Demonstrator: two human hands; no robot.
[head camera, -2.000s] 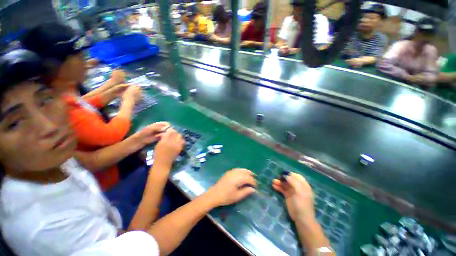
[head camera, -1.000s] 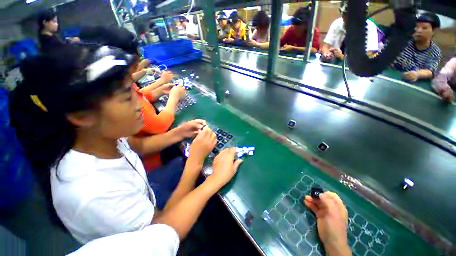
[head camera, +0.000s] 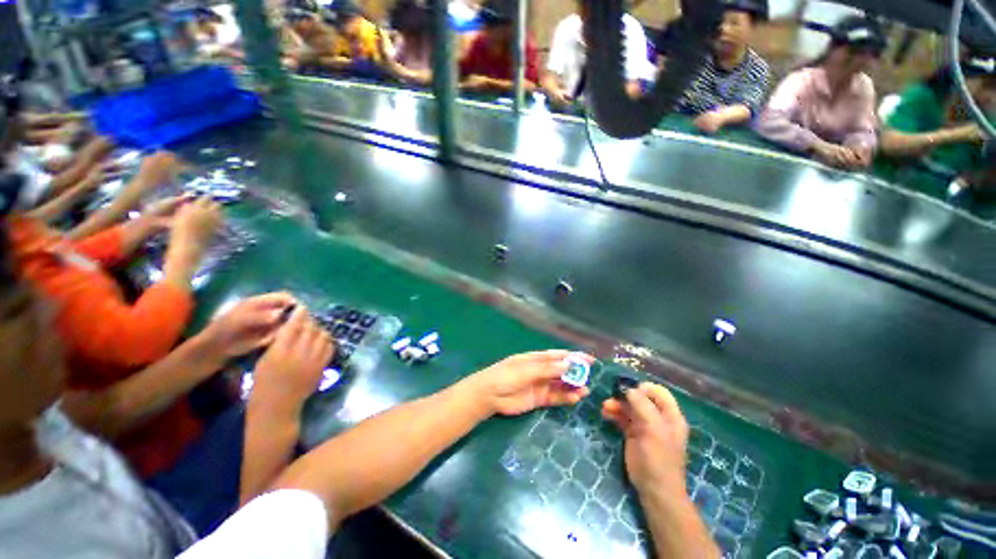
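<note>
My left hand, bare, reaches in from the lower left under a white sleeve. It holds a white square module with a bluish ring between its fingertips. My right hand is just to the right and pinches a small black module. The two modules are close but apart. Both hands are above the far part of a clear blister tray on the green bench. The tray pockets that show look empty; my right hand and forearm cover some.
A heap of loose modules lies at right. Several white modules lie left of my arm, near a neighbour's filled tray. The dark conveyor carries scattered modules. A green post and black hose stand beyond.
My left hand has moved from the loose modules by the neighbour to beside my right hand, with a white module in it. My right hand still holds the black module. The view has turned right.
</note>
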